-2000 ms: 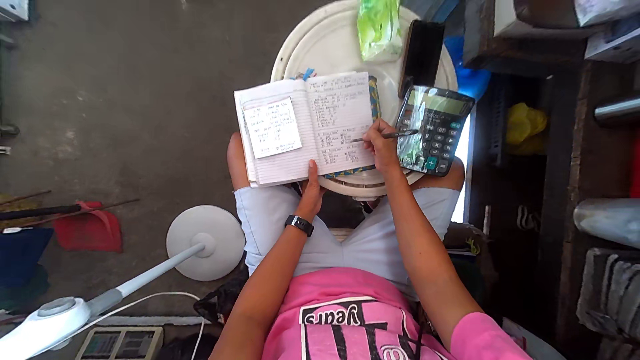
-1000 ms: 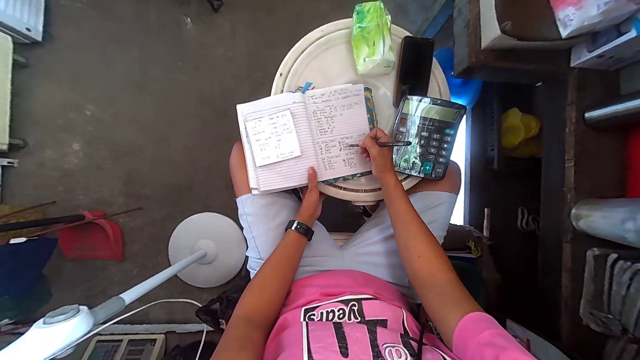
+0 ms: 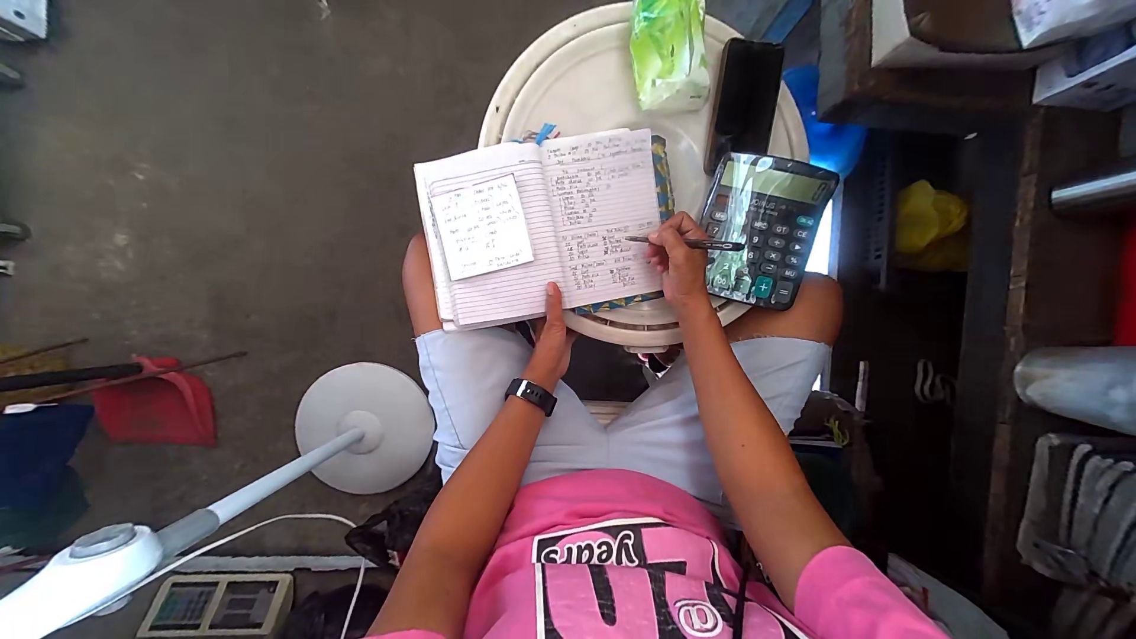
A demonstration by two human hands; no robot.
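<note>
An open lined notebook (image 3: pixel 595 204) with handwriting on its right page rests partly on a round white plastic stool (image 3: pixel 524 75). A loose note sheet (image 3: pixel 484 226) lies on its left page. My left hand (image 3: pixel 552 342) holds the notebook's bottom edge, the thumb on the page and the fingers hidden beneath. In my right hand (image 3: pixel 682 262) is a dark pen (image 3: pixel 714 244), its tip over the written page. Right of that hand lies a desk calculator (image 3: pixel 768 231), and beyond it a black smartphone (image 3: pixel 745 102). A green and white plastic packet (image 3: pixel 670 53) stands near the stool's far edge.
At the left are a white stand with a round base (image 3: pixel 364 426), a white cable (image 3: pixel 302 516) and a red dustpan (image 3: pixel 155 404). Dark shelving (image 3: pixel 990 293) with boxes and a yellow plastic bag (image 3: pixel 932 222) runs along the right side.
</note>
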